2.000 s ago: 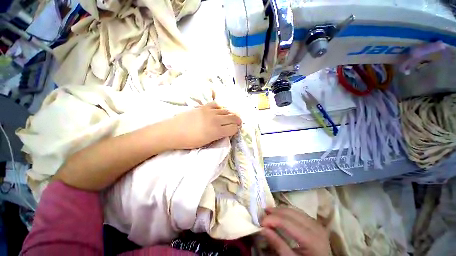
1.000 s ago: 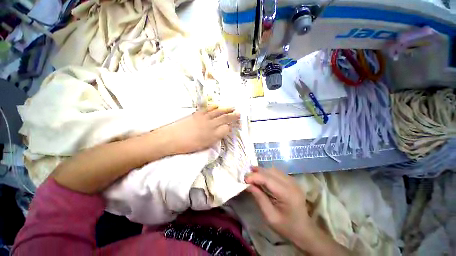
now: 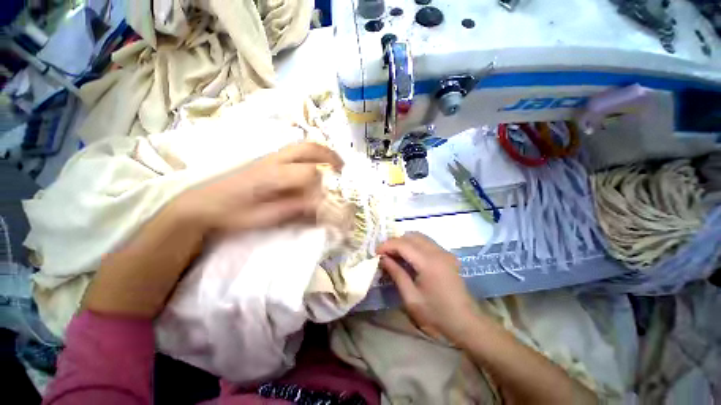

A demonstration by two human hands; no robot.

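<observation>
A large cream garment piece [image 3: 245,285] lies heaped left of the needle, paler pinkish in its lower part. Its gathered edge [image 3: 360,225] runs from near the presser foot [image 3: 381,150] down towards me. My left hand [image 3: 277,186], blurred, is over the cloth just left of the gathers, fingers bent; whether it grips the cloth is unclear. My right hand [image 3: 419,277] pinches the lower end of the gathered edge between thumb and fingers at the table's front edge. The white sewing machine head [image 3: 506,71] stands above. The needle area is partly lost in glare.
Green-and-blue thread snips [image 3: 474,191] lie right of the needle. Red-orange loops [image 3: 523,144], pale lilac strands [image 3: 557,217] and a beige cord bundle [image 3: 652,210] are further right. A grey ruled edge [image 3: 506,265] borders the table. More cream cloth [image 3: 569,332] lies below it.
My right hand has moved up and left with the edge of the cloth, closer to the needle. My left hand has lifted and shifted left, its fingers now bent. The view has shifted.
</observation>
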